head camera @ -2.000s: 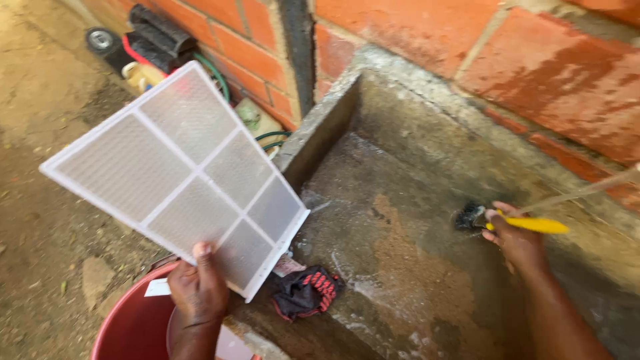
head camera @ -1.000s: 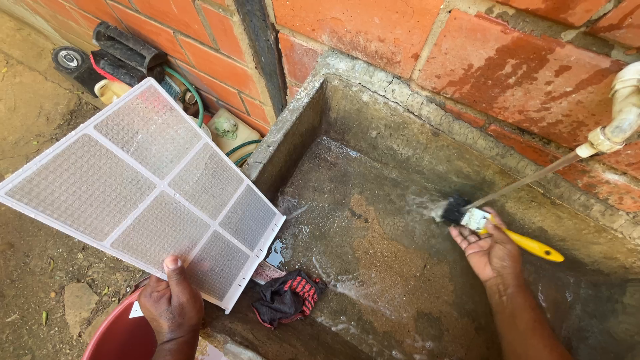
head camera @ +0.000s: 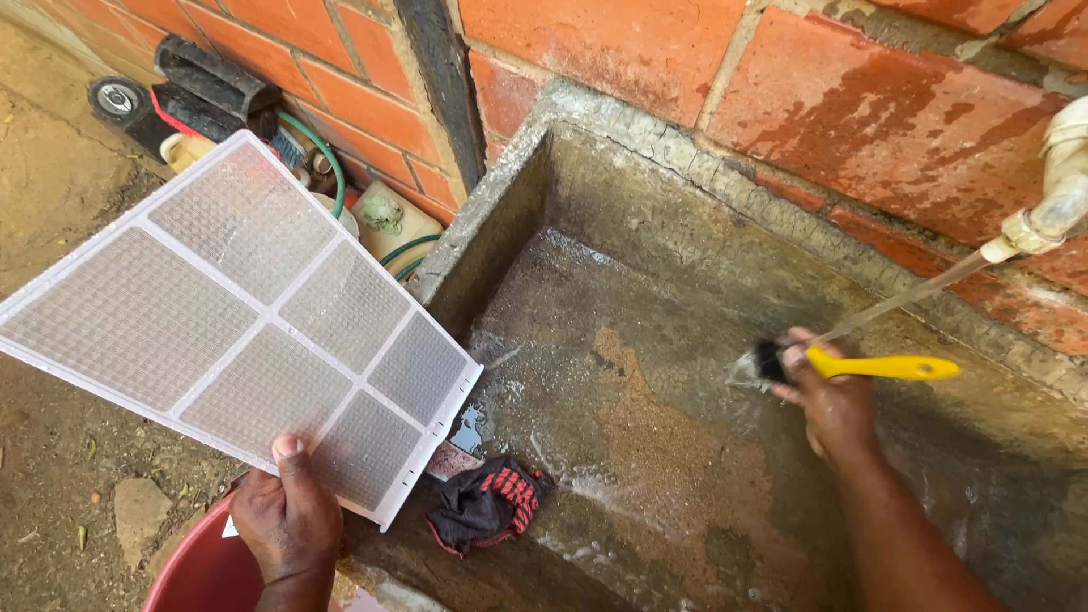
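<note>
My left hand [head camera: 289,518] grips the lower edge of a white plastic-framed mesh filter [head camera: 263,314], thumb on top; the filter is tilted over the left rim of a concrete basin [head camera: 501,204]. On the right, my right hand [head camera: 829,399] is shut on a paintbrush [head camera: 884,366] with a yellow handle and dark bristles. Water runs from a pipe outlet [head camera: 1007,246] onto the brush and hand, and splashes off the bristles. A wet black and red cloth [head camera: 489,506] lies on the basin's near-left edge, below the filter's corner.
Below my left hand stands a red bucket [head camera: 204,565]. A brick wall [head camera: 833,110] runs behind the basin. Against it at the left are a plastic jug [head camera: 395,217], a green hose [head camera: 336,166], a black wheel [head camera: 116,99] and other clutter. A flat stone [head camera: 140,514] lies on the ground.
My right hand has turned from palm up, one second ago, to back up around the brush. The view has shifted since two seconds ago, bringing the pipe outlet into sight.
</note>
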